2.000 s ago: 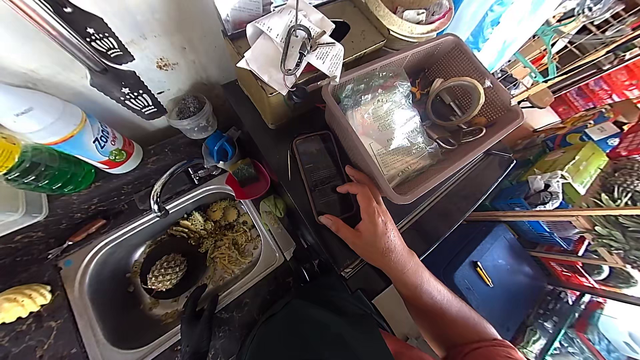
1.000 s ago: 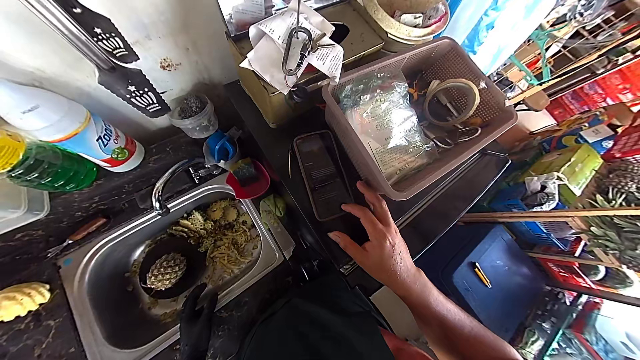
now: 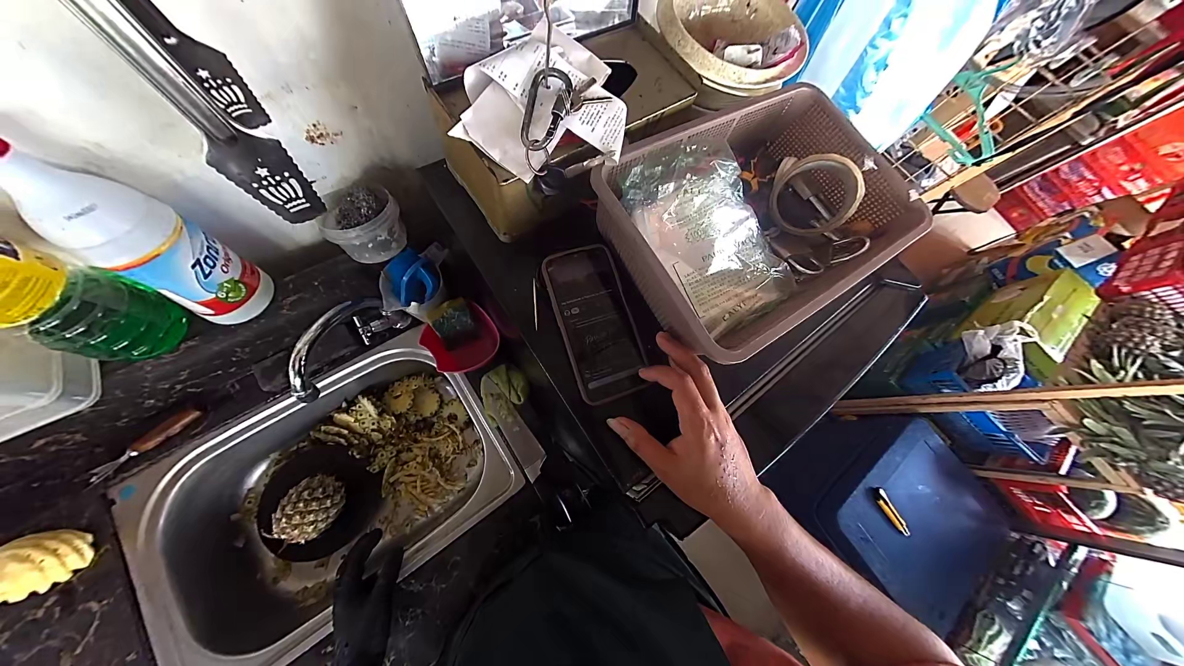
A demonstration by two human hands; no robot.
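Note:
My bare right hand [image 3: 689, 425] hovers by the lower right corner of a smartphone [image 3: 595, 324], fingers apart, holding nothing. The phone lies with its screen lit on a black surface, beside a brown plastic basket [image 3: 740, 347] with a clear plastic packet [image 3: 708, 231], a roll of tape [image 3: 817, 196] and scissors [image 3: 819, 259]. My left hand [image 3: 365, 592], in a black glove, is at the sink's front edge; its fingers are partly hidden in shadow. Near it in the steel sink [image 3: 208, 592] are a dark round bowl [image 3: 356, 490] holding a pineapple [image 3: 310, 509], and pineapple peelings [image 3: 425, 453].
A curved faucet [image 3: 305, 356] rises behind the sink, beside a red dish with a sponge [image 3: 455, 324]. Bottles [image 3: 139, 240] stand at the back left. A peeled pineapple [image 3: 42, 562] and a wooden-handled tool [image 3: 166, 432] lie left of the sink. A knife blade [image 3: 518, 435] rests at its right rim.
My right hand has drawn back from the phone, where its fingers lay over the phone's edge two seconds ago. My gloved left hand stays by the sink.

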